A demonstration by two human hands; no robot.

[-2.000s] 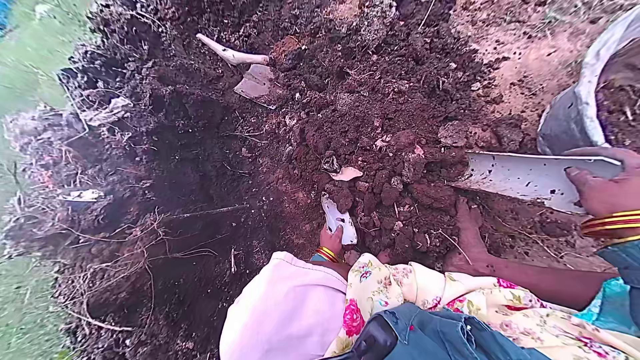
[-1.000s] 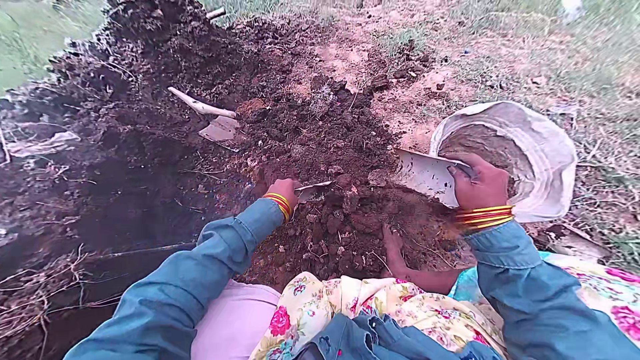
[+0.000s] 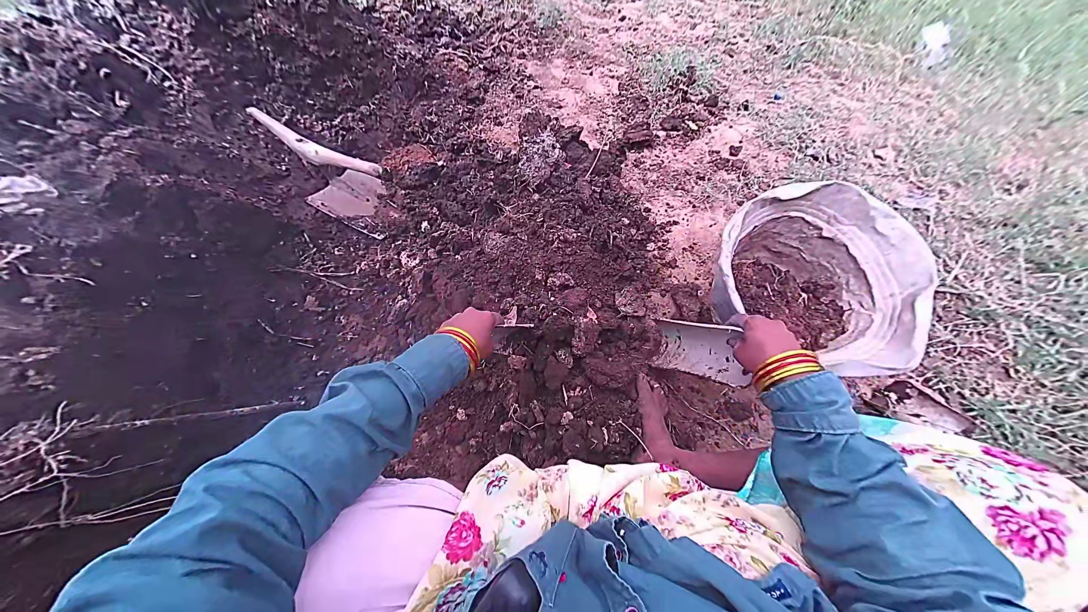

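My left hand (image 3: 473,330) is closed on a small flat scraping piece (image 3: 515,325), seen nearly edge-on against the heap of dark soil (image 3: 561,297). On the other side of that heap, my right hand (image 3: 762,342) grips the outer end of a pale, curved metal-looking sheet (image 3: 699,350). The sheet's inner edge meets the clods. Just beyond my right hand stands a wide, pale basin-like container (image 3: 916,297) with loose soil in it. My bare foot (image 3: 653,412) rests on the ground beside the soil, below the sheet.
A wooden-handled hoe (image 3: 347,194) lies on the soil at the upper left. Thin roots (image 3: 64,476) cross the dark ground at the lower left. Dry grass (image 3: 1020,255) spreads along the right. Floral cloth (image 3: 501,501) covers my lap.
The view has turned and shifted a lot since two seconds ago. My left hand and its flat piece have moved up from low beside my knee to the side of the heap.
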